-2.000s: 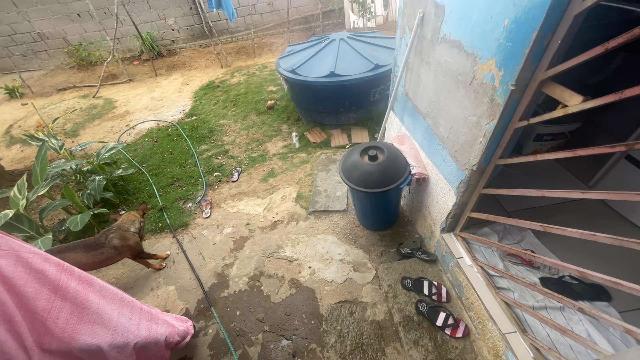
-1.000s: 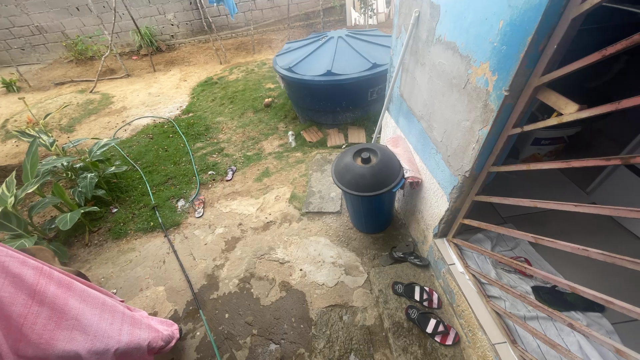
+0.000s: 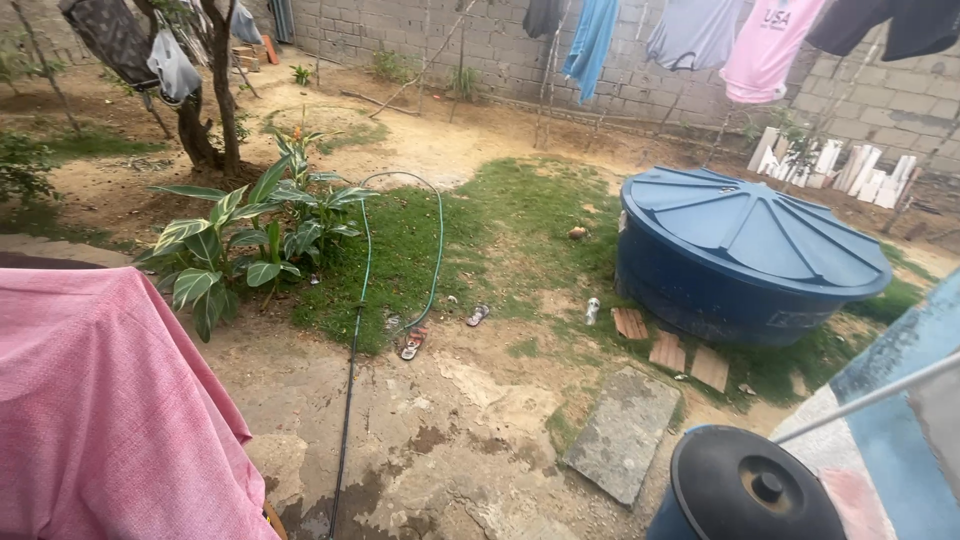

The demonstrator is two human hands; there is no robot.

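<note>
Neither my left hand nor my right hand shows in the head view, so what they hold cannot be told. A pink cloth [image 3: 112, 405] hangs over something hidden at the lower left. From the bottom edge a garden hose [image 3: 351, 382] runs up over the concrete and loops on the grass. Two flip-flops lie apart near the loop, one [image 3: 413, 343] beside the hose and the other [image 3: 477, 315] farther right. A blue bin with a black lid [image 3: 757, 487] stands at the lower right.
A large blue water tank [image 3: 750, 255] stands at the right, with tile pieces [image 3: 667, 350] and a stone slab [image 3: 626, 435] before it. Leafy plants [image 3: 255, 240] and a tree [image 3: 225, 97] are at the left. Laundry [image 3: 769, 45] hangs by the block wall [image 3: 495, 52].
The view has swung up and left. The dog seen at the left two seconds ago is out of view, as are the barred gate and the flip-flops beside it. Hanging laundry now shows.
</note>
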